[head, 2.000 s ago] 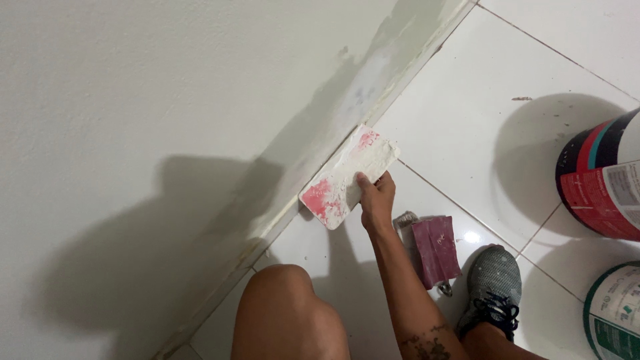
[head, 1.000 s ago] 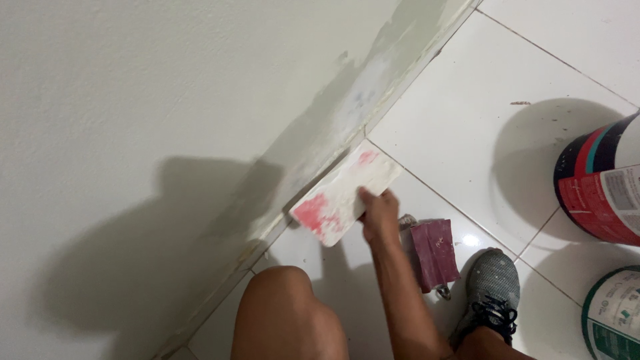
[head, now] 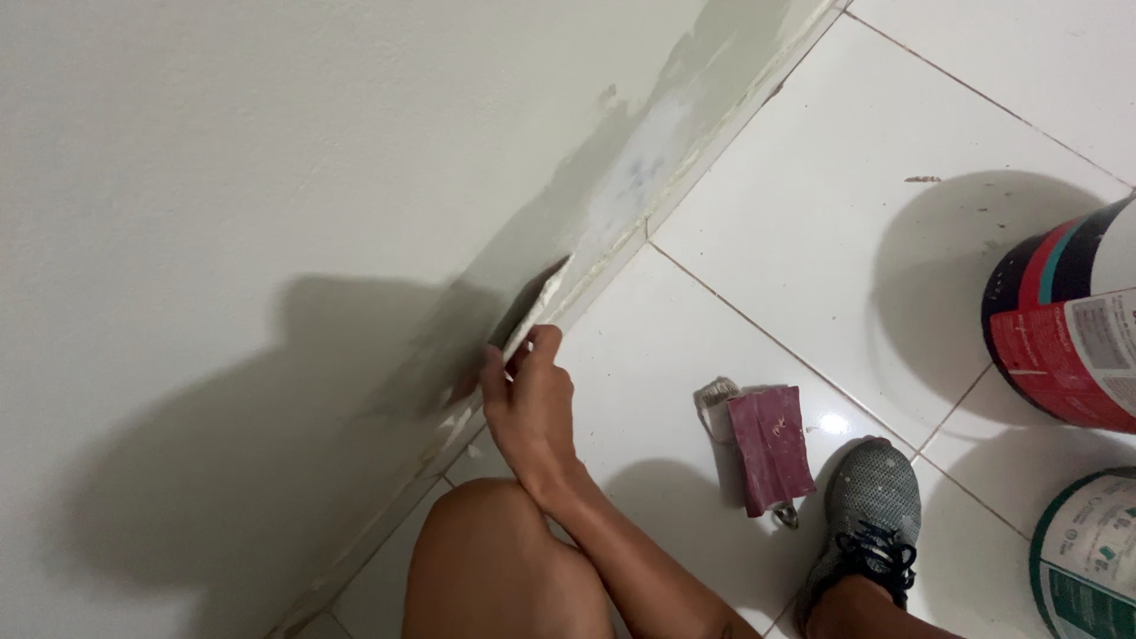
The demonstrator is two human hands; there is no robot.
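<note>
My right hand (head: pixel 532 408) grips a flat putty spreader (head: pixel 532 306), seen nearly edge-on, its blade tilted against the lower part of the wall (head: pixel 266 160). White filler coats the spreader's edge. The thumb is on the left side and the fingers curl at its near edge. Just above the skirting (head: pixel 612 266), a rough, damp-looking band of filler with a whiter patch (head: pixel 643 169) runs along the wall. My left hand is not in view.
A folded maroon sheet (head: pixel 770 451) lies over a brush (head: pixel 717 392) on the white tiled floor (head: pixel 754 240). My shoe (head: pixel 874 497) is beside it, my knee (head: pixel 497 559) near the wall. Two paint buckets (head: pixel 1065 311), (head: pixel 1087 555) stand at the right.
My right hand has moved left to the wall, and the spreader has turned from showing its broad, filler-smeared pink face to nearly edge-on against the wall.
</note>
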